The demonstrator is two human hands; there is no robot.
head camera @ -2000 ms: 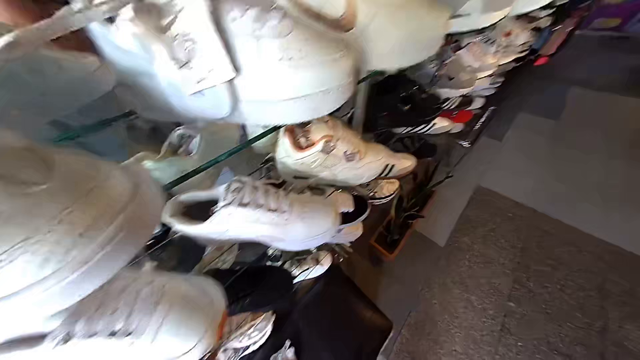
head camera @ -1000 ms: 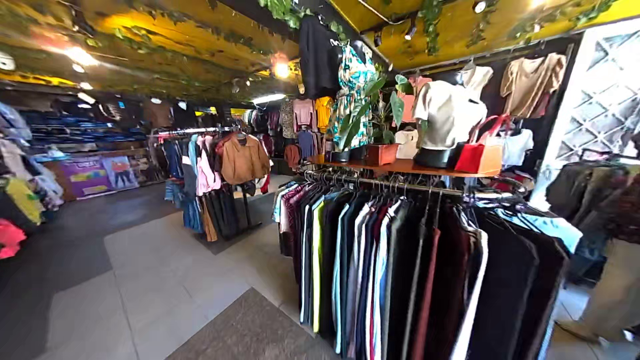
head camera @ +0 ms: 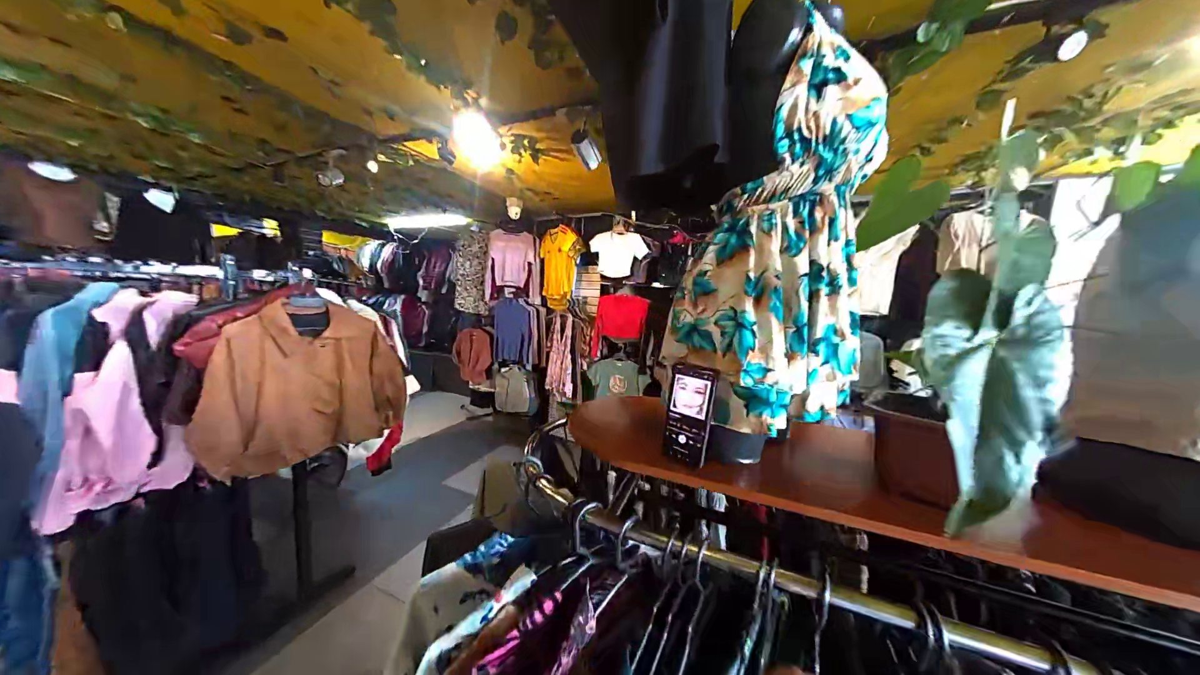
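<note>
Neither my left hand nor my right hand can be made out; a tiny reddish patch at the bottom edge is too small to tell. Closest to me is a metal clothes rail [head camera: 741, 562] with dark garments on hangers. Above it runs a brown wooden shelf [head camera: 825, 483]. A smartphone [head camera: 691, 414] with a lit screen leans upright on the shelf, against the base of a display form. That form wears a white, tan and teal leaf-patterned dress [head camera: 778, 253]. To its right, a broad-leaved plant [head camera: 998, 366] grows from a brown pot [head camera: 914, 455].
At left stands a garment rack with a tan jacket [head camera: 300, 384] facing out and pink clothes [head camera: 103, 441] beside it. Grey tiled floor [head camera: 394, 534] runs between the racks. Farther back hang more clothes, including a yellow shirt [head camera: 560, 262]. Black garments [head camera: 670, 94] hang overhead.
The view has swung from shelves of shoes to the clothes racks and come closer to the shelf with the patterned dress. The phone on that shelf now shows plainly.
</note>
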